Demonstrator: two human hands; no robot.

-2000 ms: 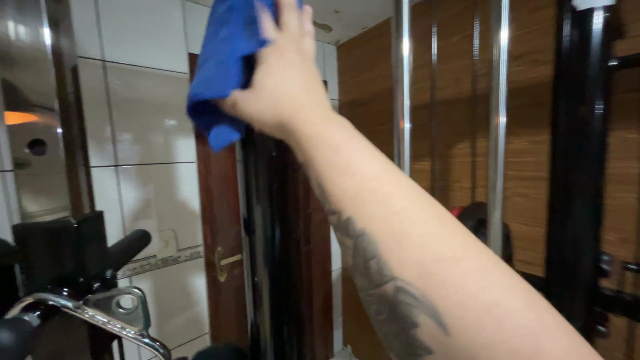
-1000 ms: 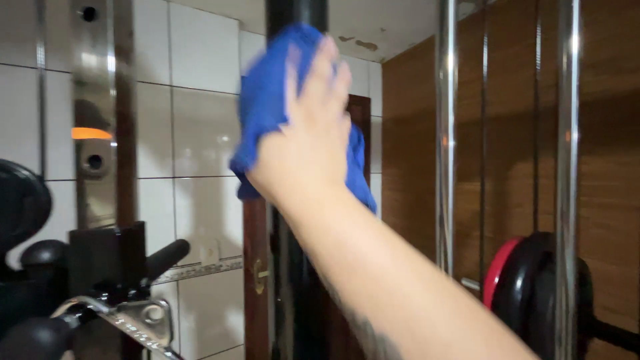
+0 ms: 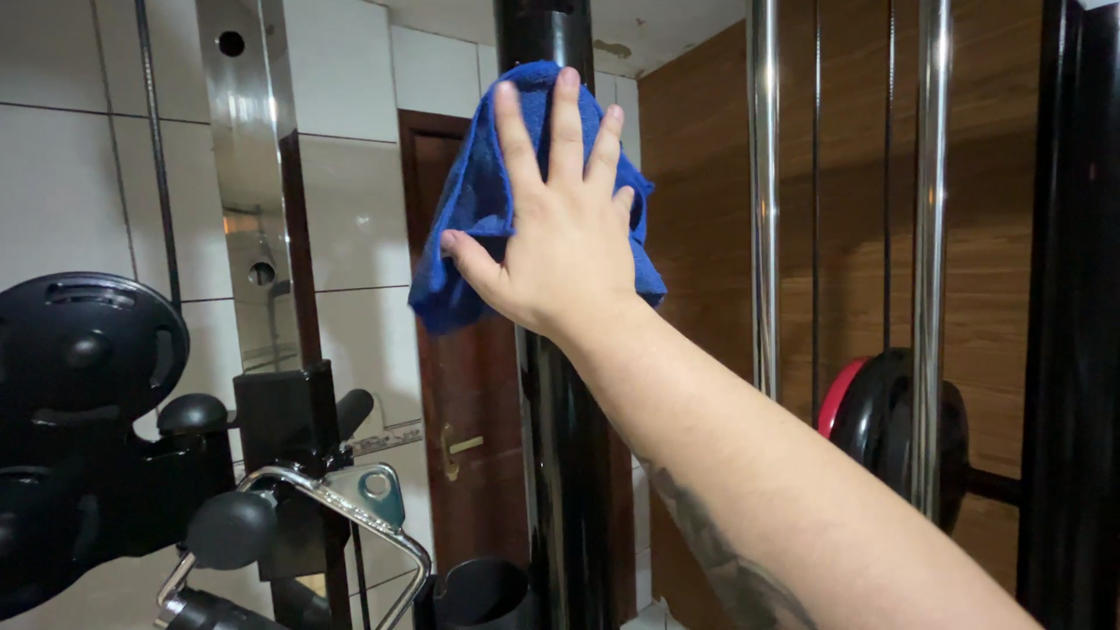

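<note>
A blue cloth (image 3: pixel 468 192) lies against the upper part of a glossy black upright post (image 3: pixel 569 437). My right hand (image 3: pixel 569 201) presses it there with spread fingers and an open palm, the thumb pointing left. Part of the cloth hangs loose to the left of the post, and a corner shows to the right of the wrist. The forearm reaches in from the lower right and bears a dark tattoo. My left hand is not in view.
At left are black weight plates (image 3: pixel 87 346), a perforated chrome upright (image 3: pixel 245 175) and a chrome cable handle (image 3: pixel 350 512). Behind the post is a brown door (image 3: pixel 481 516). Chrome guide rods (image 3: pixel 764 192) and more weight plates (image 3: pixel 897 429) stand at right.
The view has shifted. My right hand and the blue cloth have stayed at the black post, the fingers now spread wider over the cloth.
</note>
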